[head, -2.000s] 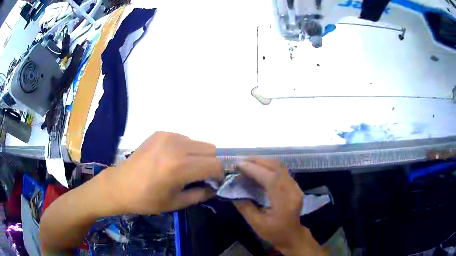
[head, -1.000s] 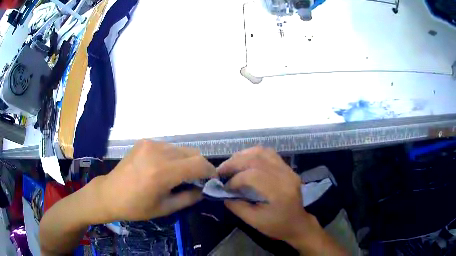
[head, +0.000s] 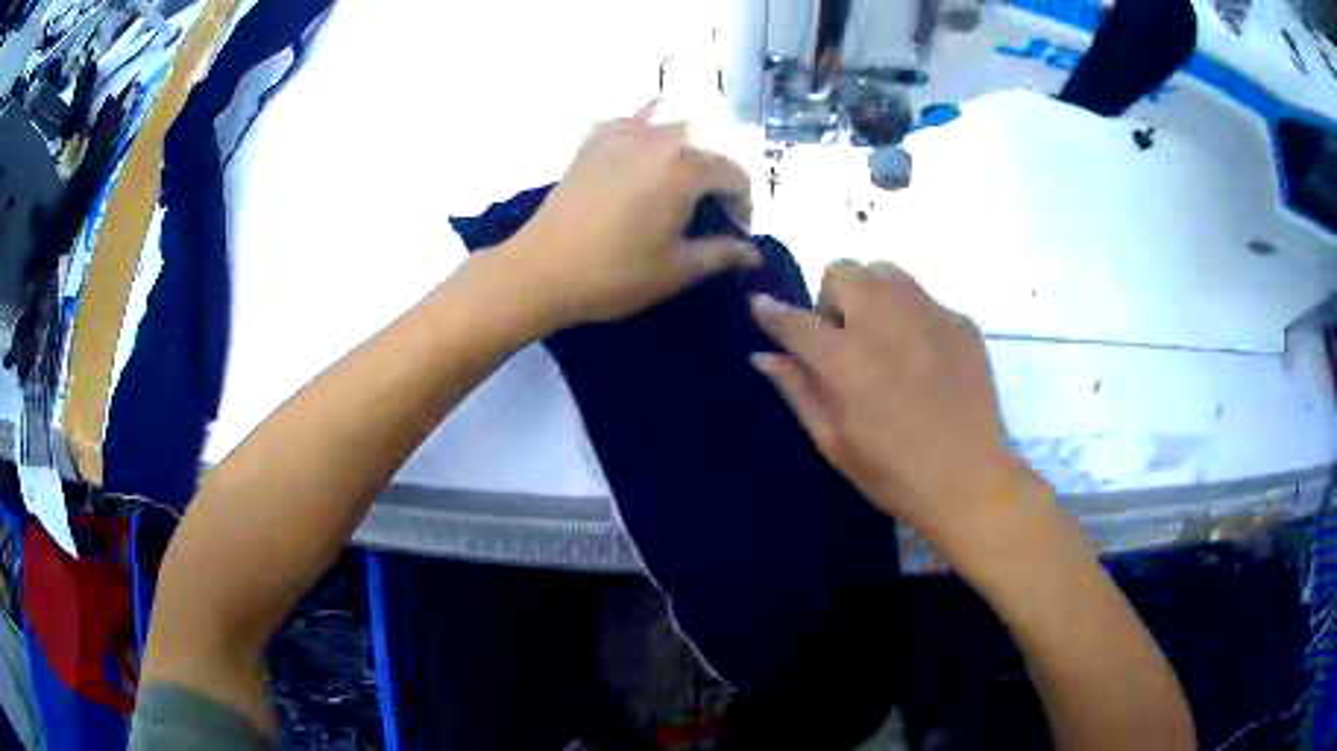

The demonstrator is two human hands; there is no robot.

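A dark navy piece of fabric (head: 704, 426) lies on the white machine table (head: 352, 220) and hangs over its front edge. My left hand (head: 631, 220) holds the far end of the fabric, with a fold under the fingers. My right hand (head: 894, 389) rests on the fabric's right side with its fingers apart and fingertips on the cloth. The presser foot area (head: 777, 154) of the sewing machine (head: 851, 59) is just beyond the hands. Whether the cloth reaches under the foot cannot be told.
At the left lie a navy stack (head: 183, 279) and a long tan strip (head: 118, 264), with tangled clutter beyond. A black cloth band (head: 1129, 59) wraps the machine arm. The ribbed table edge (head: 513, 528) runs across the front. A red item (head: 81, 609) is below left.
Both hands have moved up from below the table edge onto the table near the machine. The small grey-looking bundle no longer shows; the navy fabric is now spread out. The view has shifted.
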